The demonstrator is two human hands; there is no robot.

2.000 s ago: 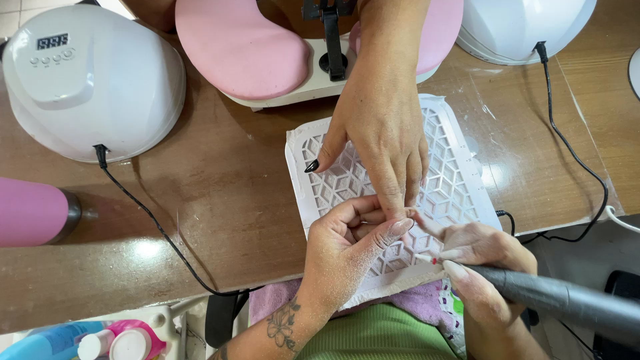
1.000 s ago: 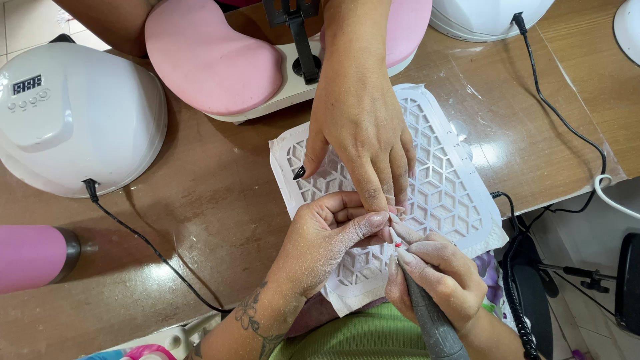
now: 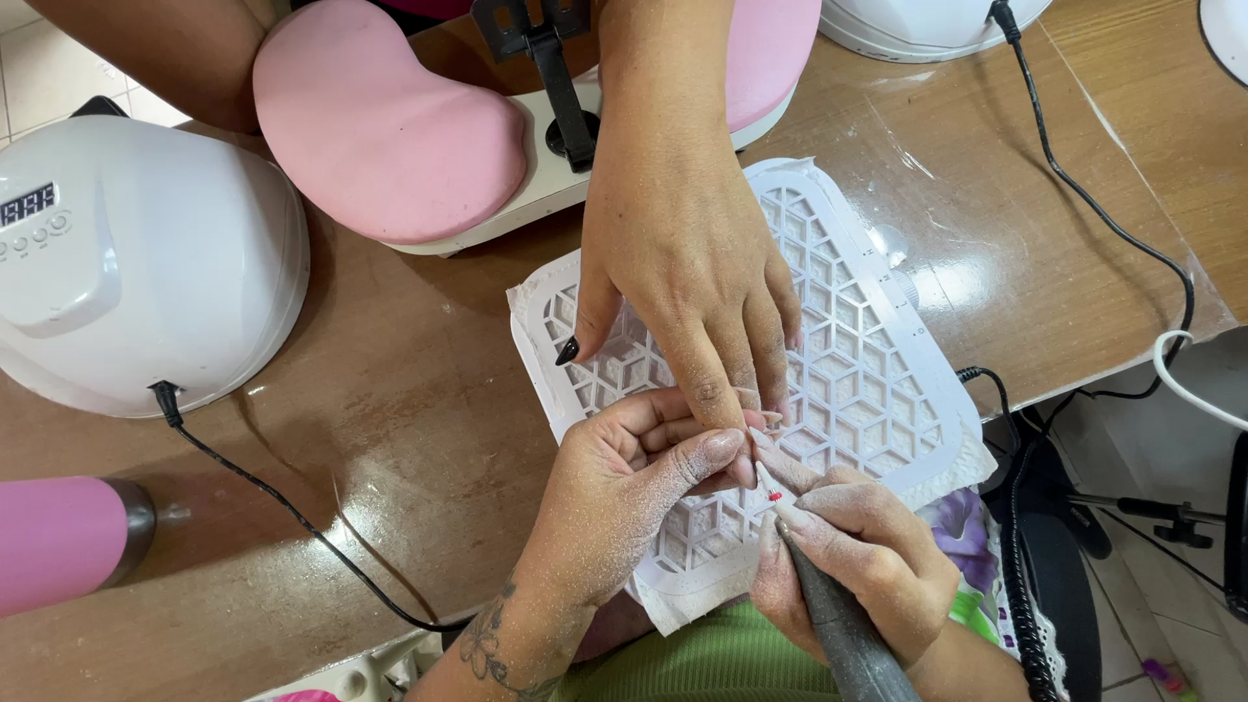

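My left hand (image 3: 634,487), dusted with white powder, pinches a fingertip of another person's hand (image 3: 682,224) between thumb and fingers. That hand lies palm down, its thumbnail painted black. In my right hand (image 3: 858,546) is a dark grey electric nail drill (image 3: 834,614), held like a pen. Its bit, with a red ring (image 3: 774,495) at the base, points at the held fingertip; whether it touches the nail I cannot tell. Beneath the hands sits a white nail dust collector (image 3: 916,331) with a cube-patterned grille, dust lying in its openings.
White nail lamps stand at the left (image 3: 146,263) and top right (image 3: 926,19). A pink padded armrest (image 3: 390,127) with a black bracket (image 3: 561,88) is beyond the collector. At the far left lies a pink cylindrical container (image 3: 58,546). Black cables (image 3: 302,517) cross the wooden table (image 3: 390,409).
Two seconds ago the drill lay more sideways, toward the right; it now slants up from below, its bit close to the held fingertip. My left hand keeps hold of the finger.
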